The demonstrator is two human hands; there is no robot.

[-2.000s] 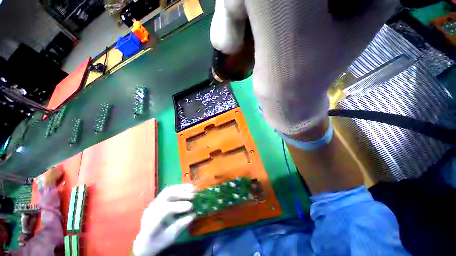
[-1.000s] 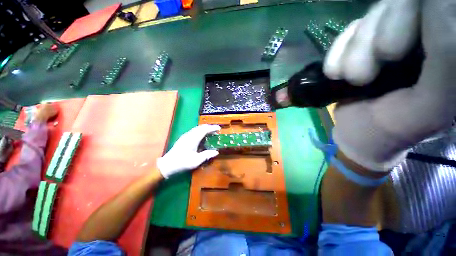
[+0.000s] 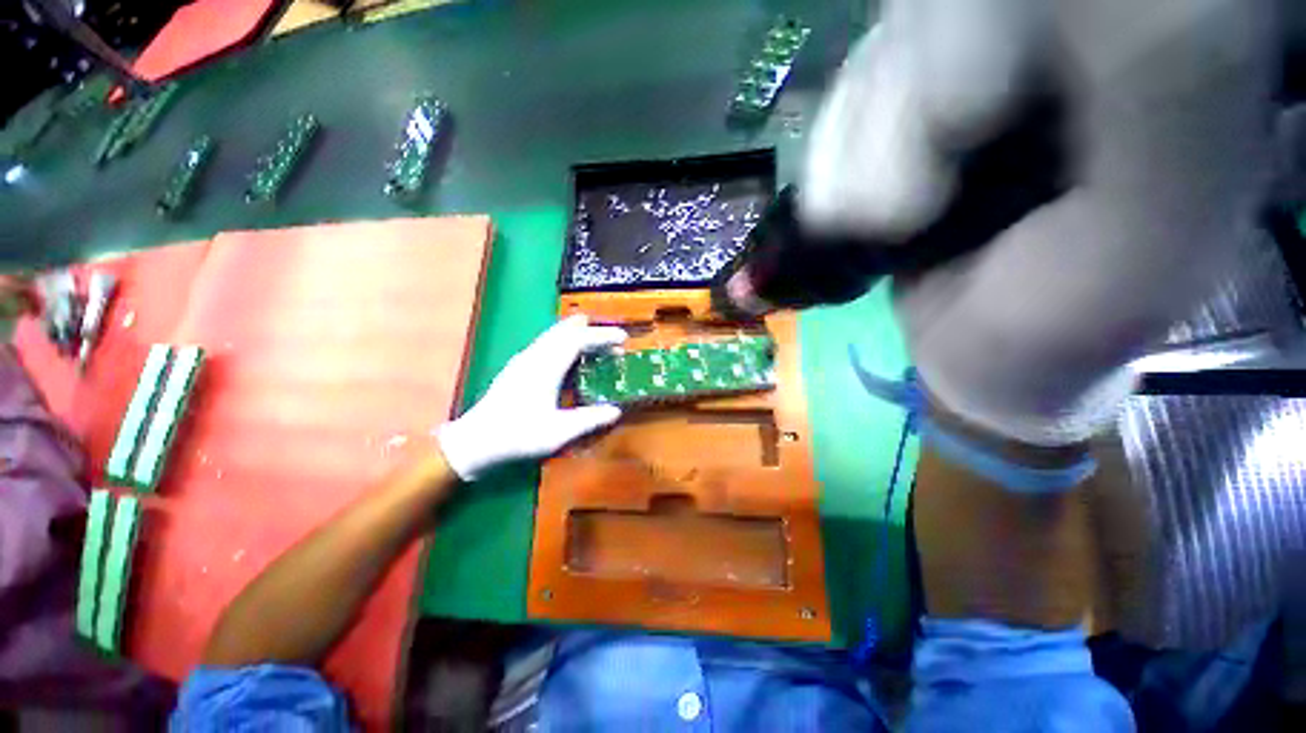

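Note:
A green circuit board [image 3: 679,370] lies at the top pocket of the orange-brown fixture [image 3: 676,613]. My left hand [image 3: 527,405], in a white glove, grips the board's left end between thumb and fingers. My right hand [image 3: 1031,244], gloved and blurred, holds a black electric screwdriver [image 3: 819,265]. Its tip is near the fixture's top edge, just below the screw tray [image 3: 666,229], above and right of the board. Whether the tip touches anything is hidden. The middle pocket is partly visible and the lowest pocket holds no board.
A red mat [image 3: 337,329] lies left, with green-and-white strips [image 3: 155,415] and a grey hand tool [image 3: 95,315]. Spare boards [image 3: 417,146] lie on the dark green bench. Ribbed silvery sheets [image 3: 1217,487] are at the right. A neighbour's sleeve [image 3: 50,501] shows far left.
The board has moved from the fixture's bottom end up to the top pocket in my left hand. My right hand came down from above with the screwdriver, whose tip has shifted left toward the fixture.

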